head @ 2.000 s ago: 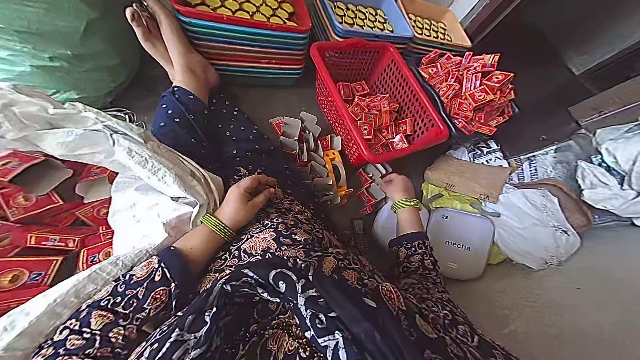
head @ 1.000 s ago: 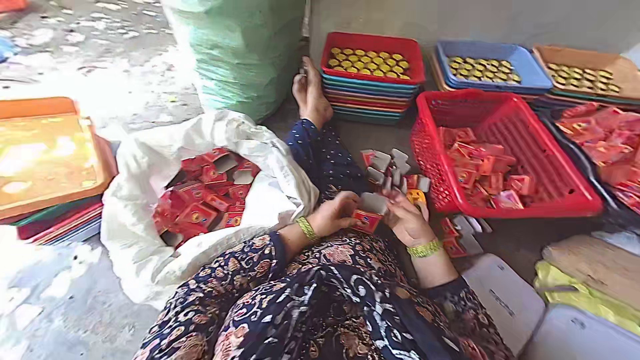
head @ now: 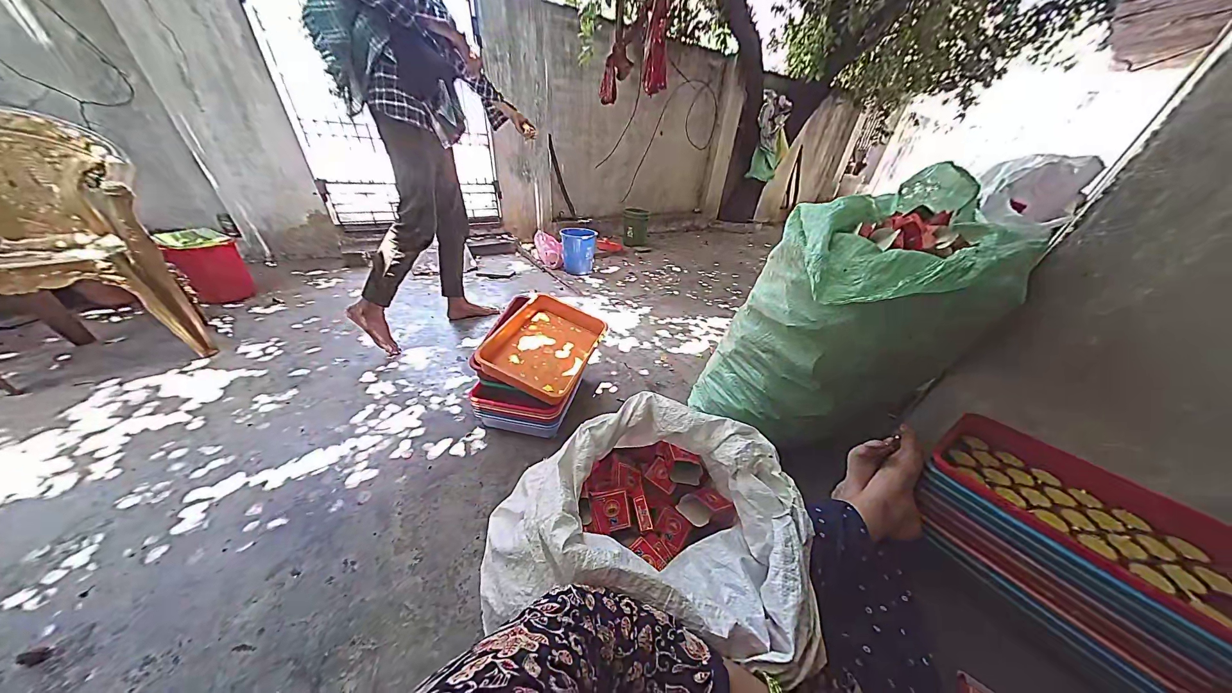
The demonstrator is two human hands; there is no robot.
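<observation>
Neither of my hands shows; only a patterned sleeve (head: pixel 587 647) and a bit of bangle at the bottom edge are visible, over the near rim of a white woven sack (head: pixel 520 539). Small red printed cardboard boxes (head: pixel 640 500) fill the sack's mouth, some with open ends. My bare foot (head: pixel 884 481) rests to the right of it. Beside the foot stands a stack of plastic trays (head: pixel 1049 597), the red top one holding rows of round yellowish pieces (head: pixel 1088 520). What my hands hold or touch is hidden.
A full green sack (head: pixel 847 318) leans at the right wall. Beyond the white sack are stacked trays with an orange one (head: pixel 544 346) on top. A person (head: pixel 414 164) walks barefoot near the gate. A plastic chair (head: pixel 87 231), red tub (head: pixel 207 269) and blue bucket (head: pixel 578 250) stand farther off.
The view has swung far left and up. Both hands, which were together at a small red box a second ago, are out of sight. The red basket has also left the view.
</observation>
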